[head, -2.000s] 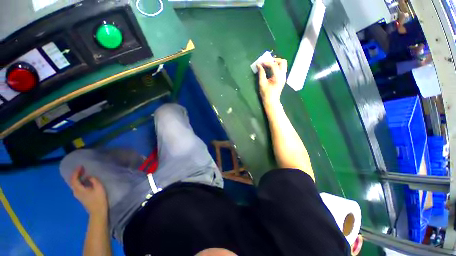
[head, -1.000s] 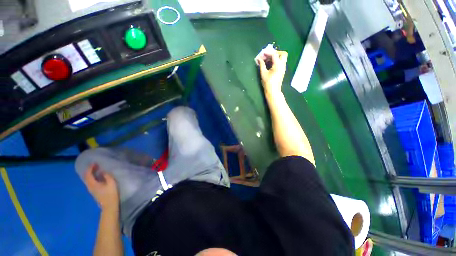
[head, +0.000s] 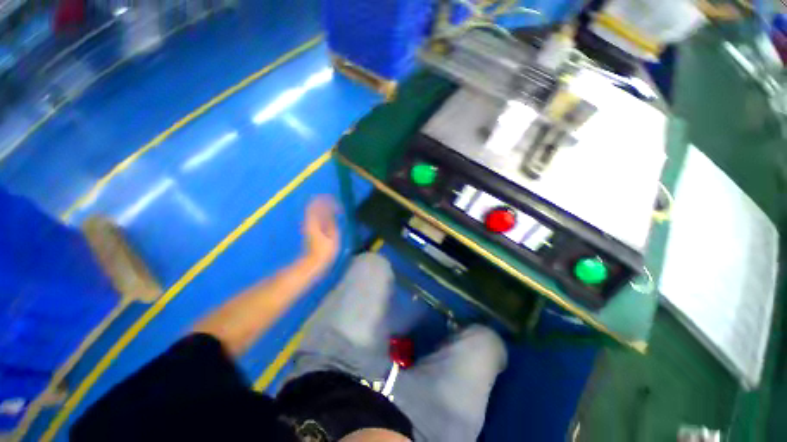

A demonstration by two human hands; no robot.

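Note:
My left hand [head: 322, 231] is blurred, raised beside the bench's left corner and touching nothing that I can see; its fingers cannot be made out. My right hand is out of the picture. The press machine [head: 617, 155] stands on the green bench in front of me, with a dark metal fixture [head: 542, 148] at the middle of its top. Its black front panel carries a green button [head: 424, 173] at the left, a red button [head: 500, 220] at the centre and another green button [head: 590, 270] at the right.
A white tray [head: 720, 263] lies right of the machine. A small whitish thing [head: 699, 433] is cut off at the bottom right edge. Blue crates [head: 375, 39] stand behind the bench's left corner, and a blurred blue stack [head: 52, 293] is at far left.
The view has swung left to the whole machine and the floor. My left hand has lifted off my thigh and reaches forward. My right hand, earlier holding a small white part, has left view.

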